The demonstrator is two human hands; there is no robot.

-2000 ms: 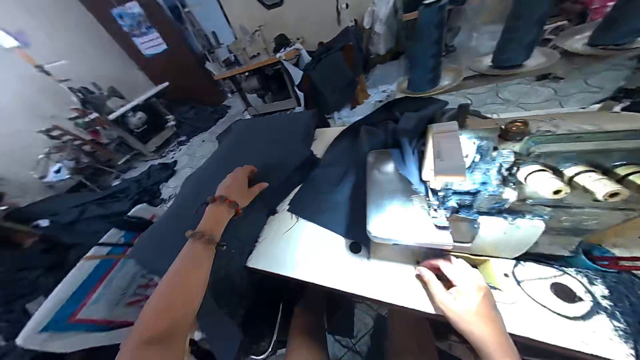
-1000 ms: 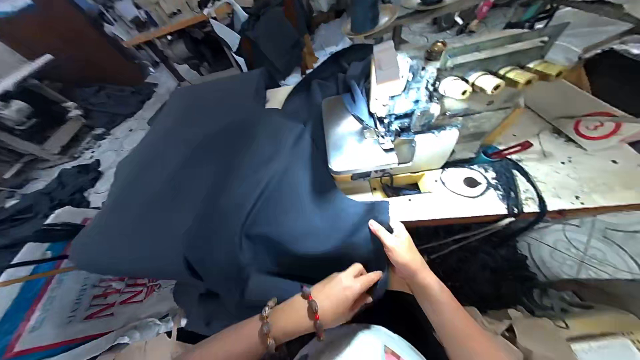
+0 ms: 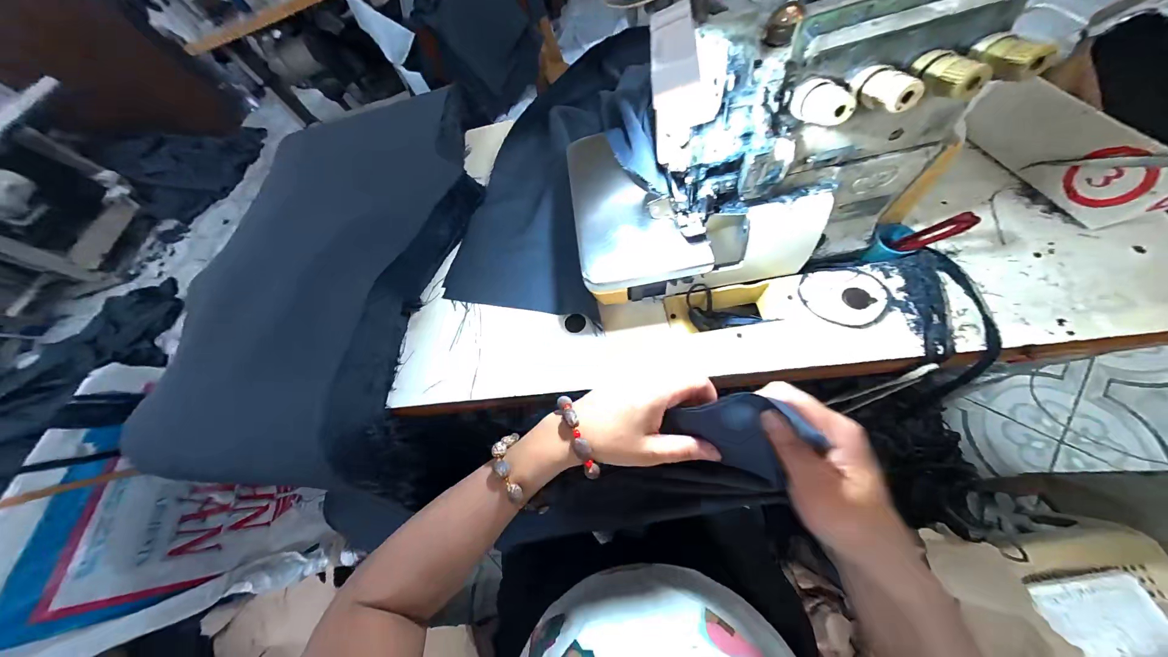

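Observation:
My left hand (image 3: 643, 424), with beaded bracelets at the wrist, grips one side of a dark navy fabric piece (image 3: 730, 427) in front of the table edge. The other side is pinched in my right hand (image 3: 826, 447), which is slightly blurred. Beyond the hands stands an overlock sewing machine (image 3: 730, 155) with a metal plate (image 3: 630, 219). Another dark fabric piece (image 3: 529, 228) lies on the table, left of and partly behind that plate. A large stack of dark fabric (image 3: 283, 246) drapes at the table's left end.
The white table (image 3: 511, 356) carries red-handled snips (image 3: 940, 233) in a blue holder and a card (image 3: 1077, 155) with a red circle. Black cord hangs over its front edge. A printed sack (image 3: 137, 547) is at lower left, and cloth scraps cover the floor.
Both hands have gone from the fabric spread before the machine to a smaller held part below the table edge. The fabric that covered the table's front a second ago has moved off it.

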